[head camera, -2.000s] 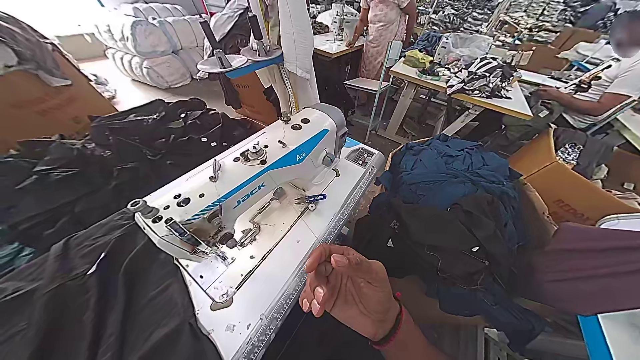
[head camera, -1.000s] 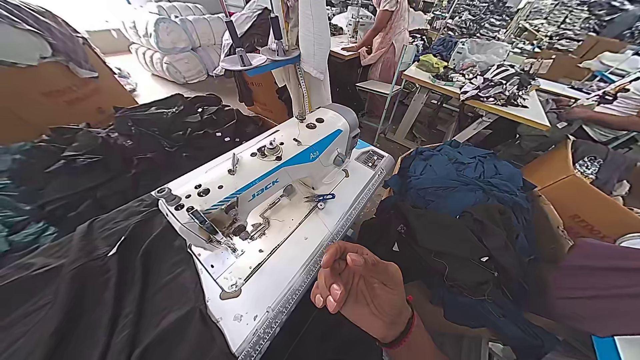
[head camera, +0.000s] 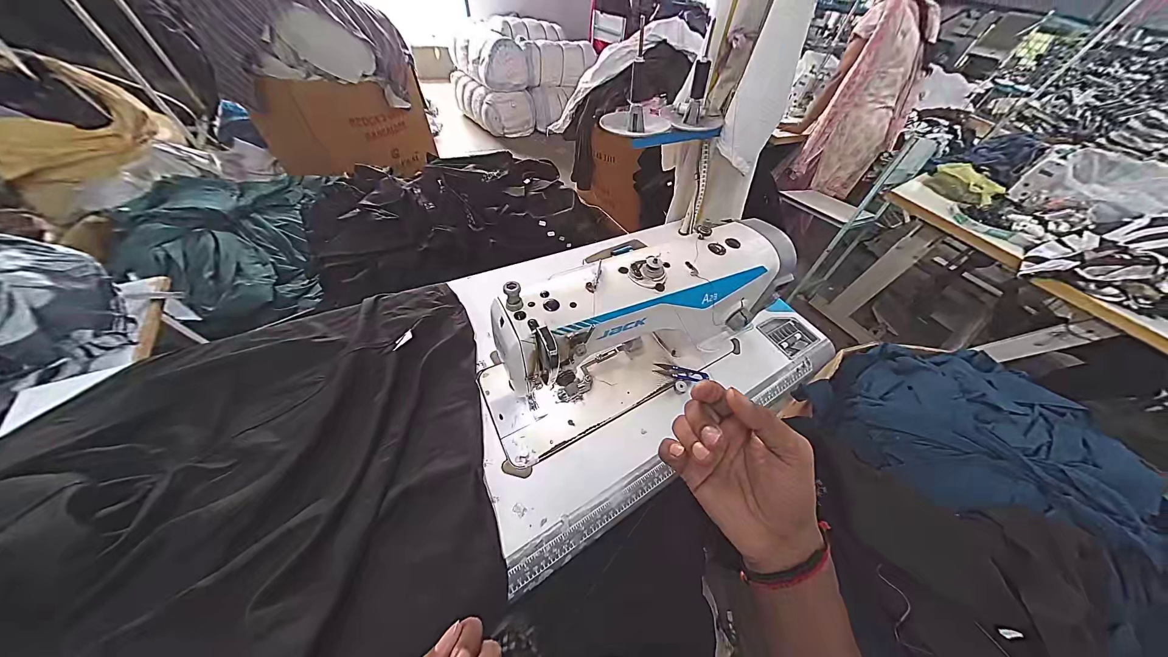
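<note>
My right hand (head camera: 748, 465), with a red and black cord at the wrist, is raised over the front edge of the sewing table, palm partly visible, fingers loosely curled and nothing seen in them. Blue-handled thread snips (head camera: 684, 373) lie on the bed of a white and blue Jack sewing machine (head camera: 639, 306), just beyond my fingertips. Black cloth (head camera: 274, 474) spreads over the table's left side, ending left of the needle area. Only a few fingertips of my left hand (head camera: 464, 639) show at the bottom edge, by the cloth's lower corner; their grip is hidden.
Dark blue and black cloth (head camera: 985, 438) is heaped right of the table. Behind the machine are a black cloth pile (head camera: 438, 219), a thread stand (head camera: 671, 128) and white bales (head camera: 511, 82). A person (head camera: 867, 91) stands at another table, back right.
The view has swung left. The fingertips of my left hand have come into view at the bottom. My right hand stays raised near the table's front edge, fingers still curled.
</note>
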